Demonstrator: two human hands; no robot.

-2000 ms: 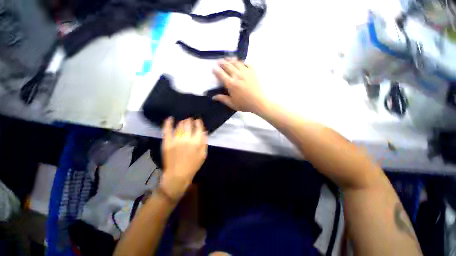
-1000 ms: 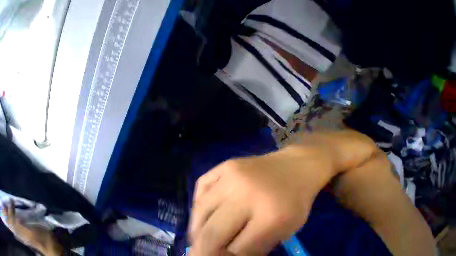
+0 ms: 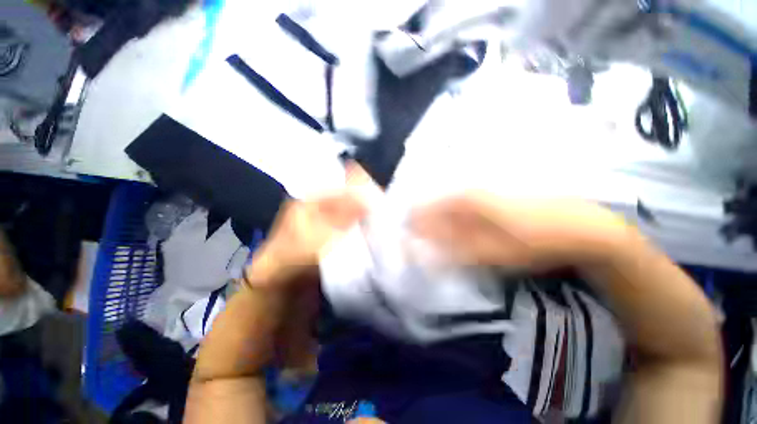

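Observation:
A white and black panelled garment piece (image 3: 274, 145) lies on the white table and hangs over its front edge at left. A white cloth (image 3: 415, 290) is bunched between my hands and hangs over the front edge above my lap; it is blurred. My left hand (image 3: 319, 224) is at the table edge, closed on the cloth near the panelled piece. My right hand (image 3: 456, 228) is just right of it, blurred, with its fingers on the white cloth. Whether the two cloths are joined, I cannot tell.
The sewing machine head (image 3: 697, 50) is at the upper right. Black-handled scissors (image 3: 661, 113) lie below it. A blue crate (image 3: 124, 281) with cloth pieces is below the table at left. Striped pieces (image 3: 564, 348) hang below at right. Part of another person's arm (image 3: 10, 269) shows at the left edge.
The view has swung back from the floor at the right to the table. Both hands are now at the table edge with a white cloth between them. The panelled piece is turned from its earlier position.

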